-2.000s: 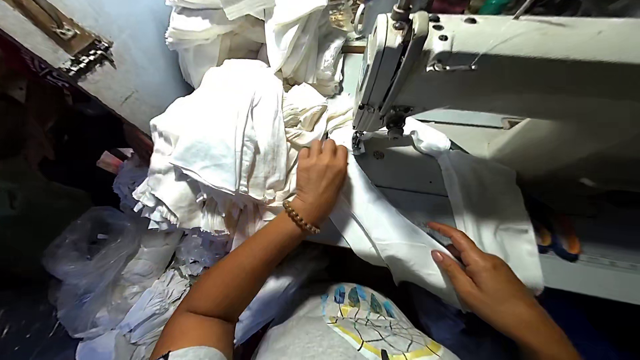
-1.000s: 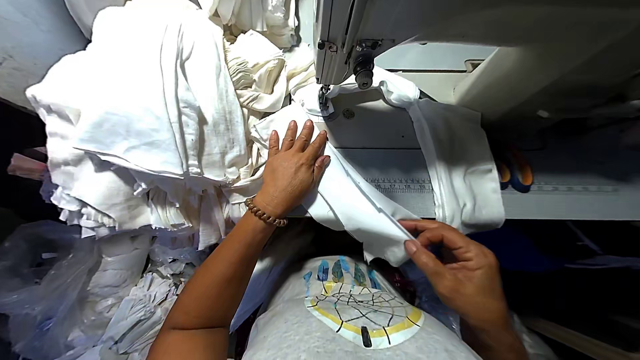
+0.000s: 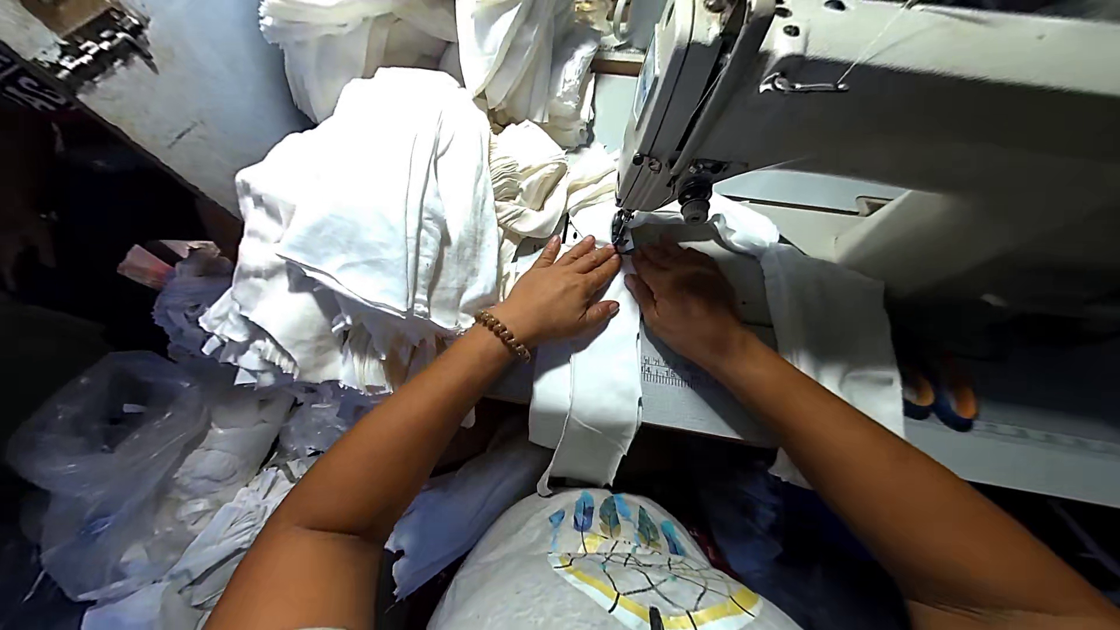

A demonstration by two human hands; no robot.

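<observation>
A strip of white fabric (image 3: 595, 394) runs from the presser foot (image 3: 621, 229) of a sewing machine (image 3: 840, 114) over the table's front edge toward my lap. My left hand (image 3: 564, 293), with a beaded bracelet at its wrist, lies flat on this strip just left of the foot, fingers slightly spread. To the right of the foot, my right hand (image 3: 687, 297) rests palm down at the strip's edge; its fingertips are in shadow. Another white fabric length (image 3: 831, 324) passes behind the foot and hangs down on the right.
Stacked white fabric pieces (image 3: 376, 201) stand close at the left, with more white cloth (image 3: 525, 52) behind. Scissors with orange and blue handles (image 3: 941, 394) lie at the right. A printed ruler scale (image 3: 669, 374) crosses the table's front. A clear plastic bag (image 3: 105, 446) sits lower left.
My right hand has moved left and up from the strip's lower end to beside the presser foot. The strip, earlier slanting right, now hangs nearly straight toward me. My left hand stays near the foot.
</observation>
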